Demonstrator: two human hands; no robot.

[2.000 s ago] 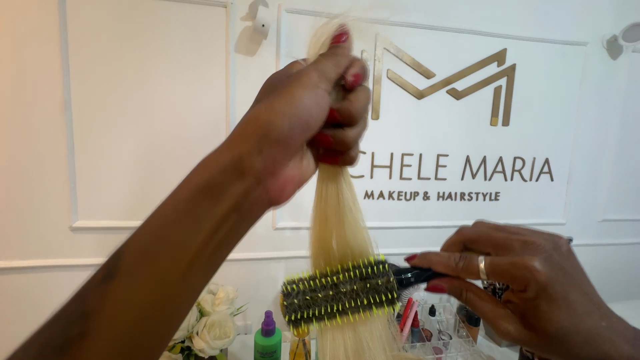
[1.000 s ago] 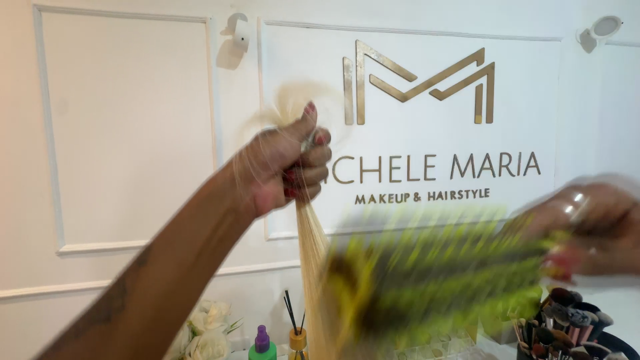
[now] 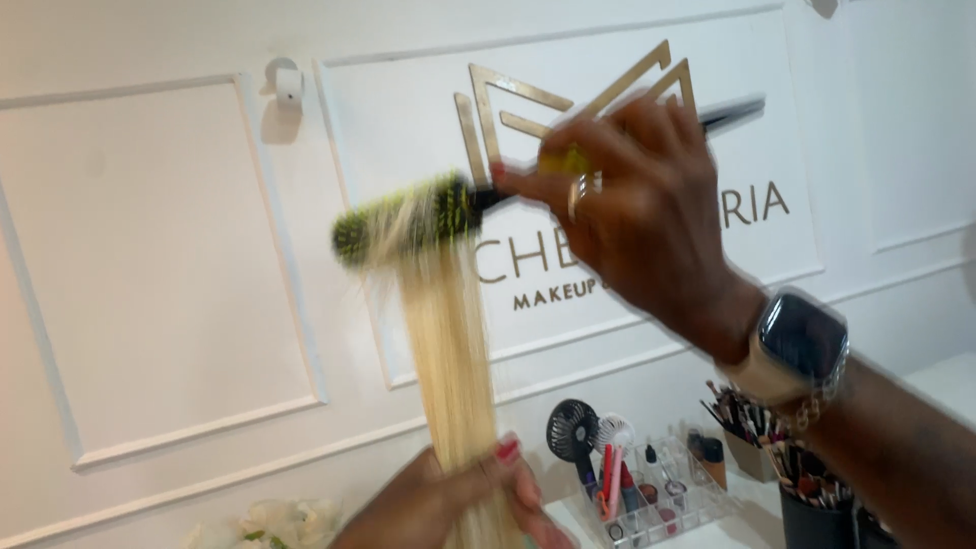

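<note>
A lock of straight blond hair (image 3: 450, 358) runs upright through the middle of the head view. My left hand (image 3: 480, 488), low at the centre, is closed around its lower part. Above it, my right hand (image 3: 633, 183) grips the handle of a round hairbrush (image 3: 408, 217) with yellow-green bristles. The brush lies across the top of the lock, and strands are draped over its barrel. A ring is on a right finger and a smartwatch (image 3: 802, 335) on the right wrist. Both hands are somewhat blurred.
A clear makeup organizer (image 3: 663, 496) stands low right, with a black handheld fan (image 3: 573, 431) at its back. Beside it are a dark cup (image 3: 816, 515) and another holder (image 3: 751, 454) of makeup brushes. White flowers (image 3: 293, 522) are at the lower left, before a panelled wall.
My left hand has gone from high on the hair to low on it. My right hand has brought the brush up from the right onto the top of the lock. The view has tilted.
</note>
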